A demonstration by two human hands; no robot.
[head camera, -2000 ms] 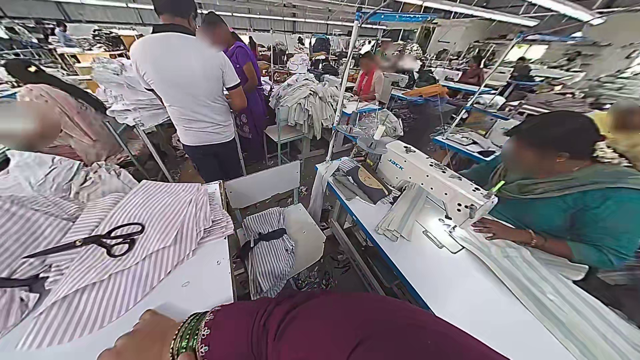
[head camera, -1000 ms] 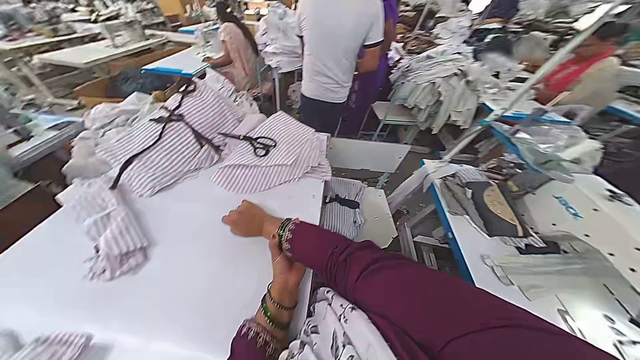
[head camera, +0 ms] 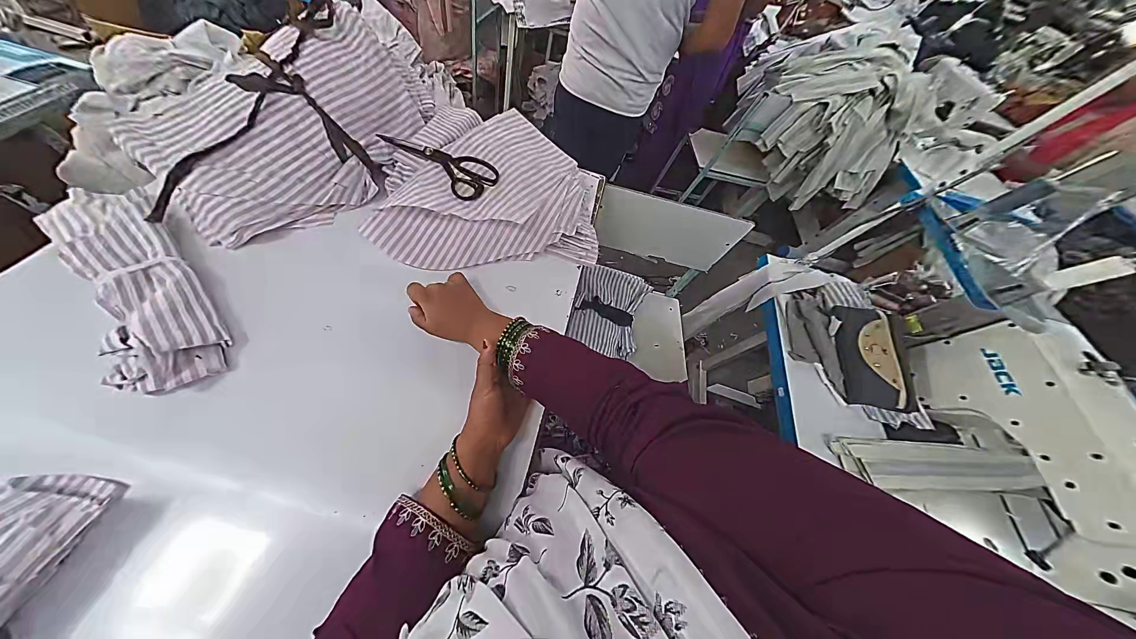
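Observation:
My right hand [head camera: 451,309] rests on the white tabletop [head camera: 302,399], fingers curled in, with nothing visible in them. Green bangles [head camera: 512,346] ring its wrist below a maroon sleeve. Against the underside of that wrist lies my left hand [head camera: 497,399]; its fingers are mostly hidden, so its grip cannot be told. Beyond my right hand, black-handled scissors [head camera: 461,170] lie on stacked striped fabric pieces [head camera: 497,222]. A larger striped fabric bundle [head camera: 293,133] with dark fabric strips [head camera: 306,93] is left of them. A tied striped bundle [head camera: 160,293] lies at the left.
Striped fabric [head camera: 49,524] lies at lower left. A tied bundle [head camera: 608,306] sits on a seat past the table's right edge. Further right are a Jack sewing machine [head camera: 1021,399] and a dark piece with a tan patch [head camera: 870,359]. A person in a white shirt [head camera: 621,53] stands behind.
The view has swung left and down onto the white table. My left hand, unseen two seconds ago, has come to my right wrist, where it also was one second ago.

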